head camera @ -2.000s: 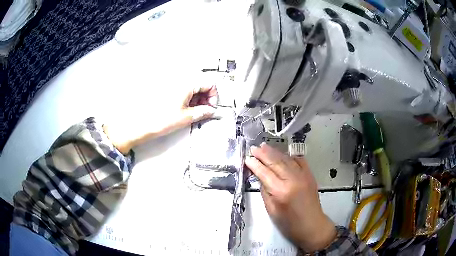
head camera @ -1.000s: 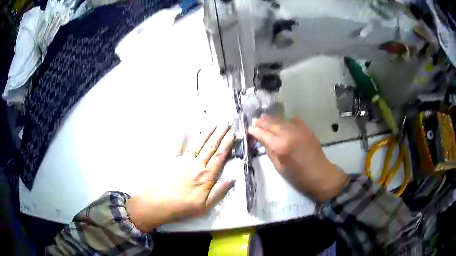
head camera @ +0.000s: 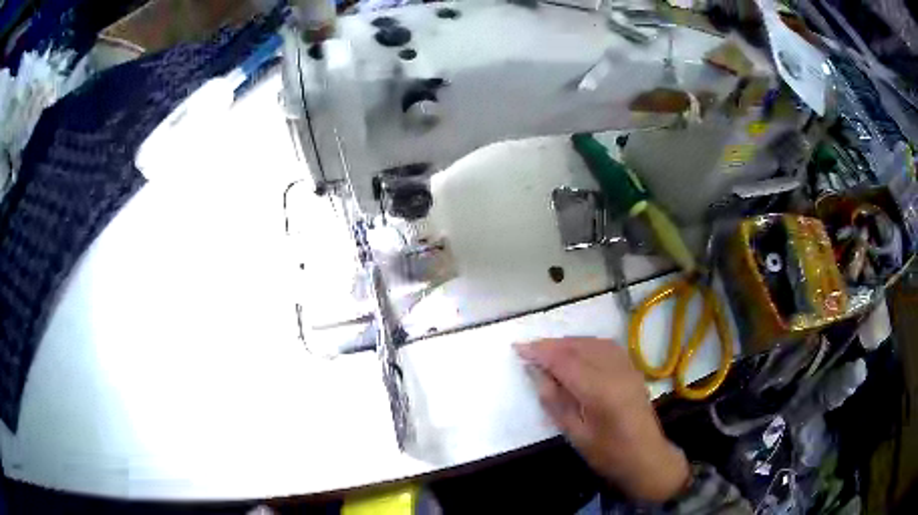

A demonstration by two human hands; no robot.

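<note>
The white sewing machine (head camera: 503,75) stands on the white table. A long narrow silvery piece (head camera: 391,372) runs from the needle area (head camera: 364,241) toward the table's front edge. My right hand (head camera: 594,407) is over the front part of the table, right of the silvery piece, blurred, with bent fingers. It touches neither the silvery piece nor the scissors. Whether it holds something small cannot be told. My left hand is not clearly in view; only a tiny pale spot shows at the bottom edge.
Yellow-handled scissors (head camera: 652,337) and a green-handled tool (head camera: 614,171) lie right of the needle area. A yellow-brown box (head camera: 795,272) stands at the far right. Dark patterned cloth (head camera: 75,191) lies at the left. A bright yellow object (head camera: 380,501) shows below the front edge.
The view has swung right. My right hand has left the silvery piece and moved right, toward the scissors. My left hand has left the table beside the silvery piece.
</note>
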